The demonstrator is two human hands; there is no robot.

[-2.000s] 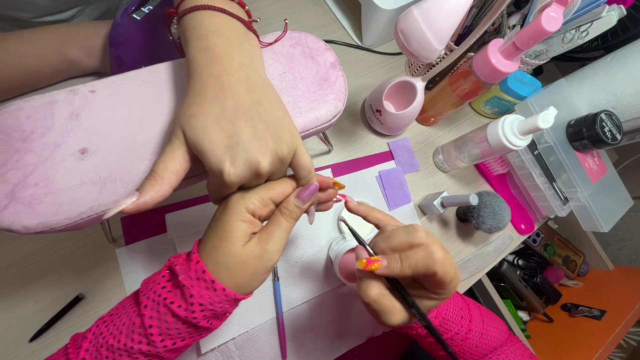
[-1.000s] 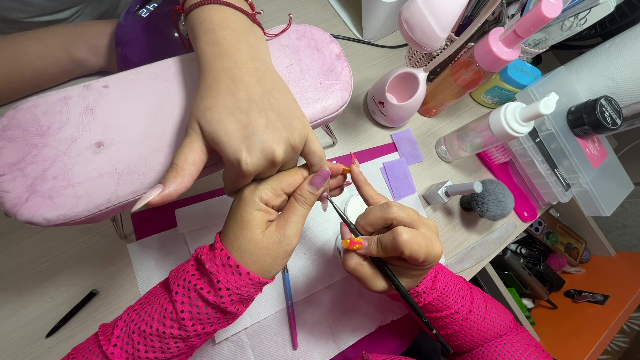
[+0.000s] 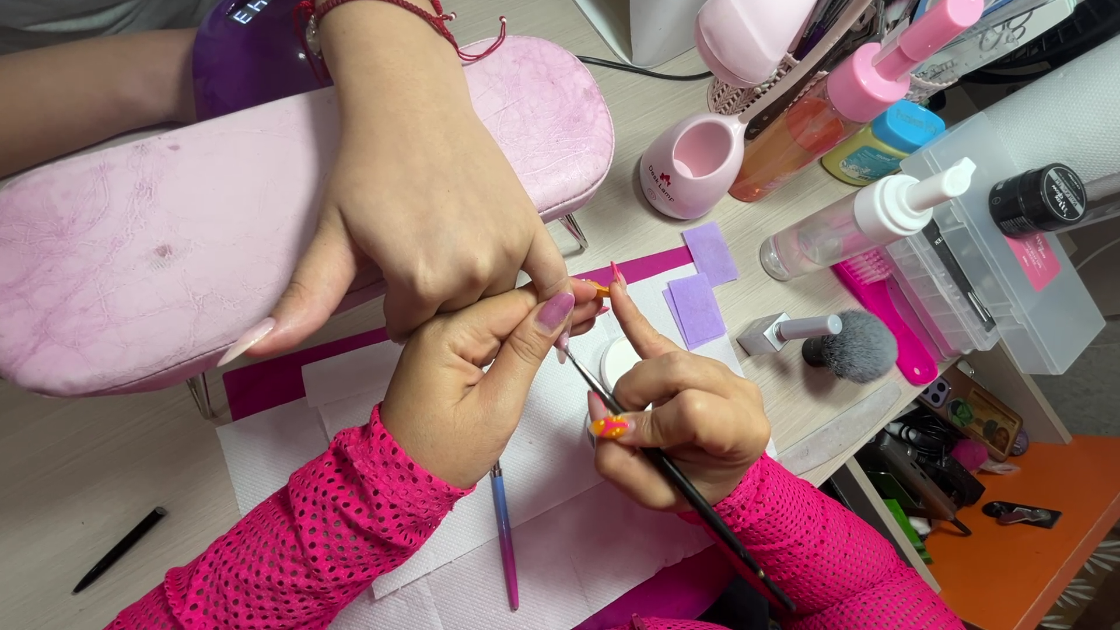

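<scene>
My left hand (image 3: 481, 376), in a pink mesh sleeve, grips a finger of another person's hand (image 3: 437, 192), which rests over a pink padded armrest (image 3: 175, 236). My right hand (image 3: 682, 420) holds a thin black-handled brush (image 3: 691, 494), its tip touching or very near the nail of the held finger. My right index finger is stretched toward my left fingertips. Partly hidden behind my right hand is a small round white jar (image 3: 619, 360). Below my left hand, a blue-and-purple brush (image 3: 504, 542) lies on white paper towels (image 3: 560, 542).
Purple wipes (image 3: 696, 311), a silver bottle (image 3: 779, 332), a grey fluffy brush (image 3: 862, 346) and a pink-handled brush (image 3: 901, 341) lie right. Pump bottles (image 3: 840, 223) and a pink desk lamp (image 3: 691, 166) stand behind. A black pen (image 3: 120, 549) lies left; a purple nail lamp (image 3: 254, 61) is at the back.
The brush tip in my right hand has moved from open space near the jar to the held finger's nail. My left hand keeps its grip.
</scene>
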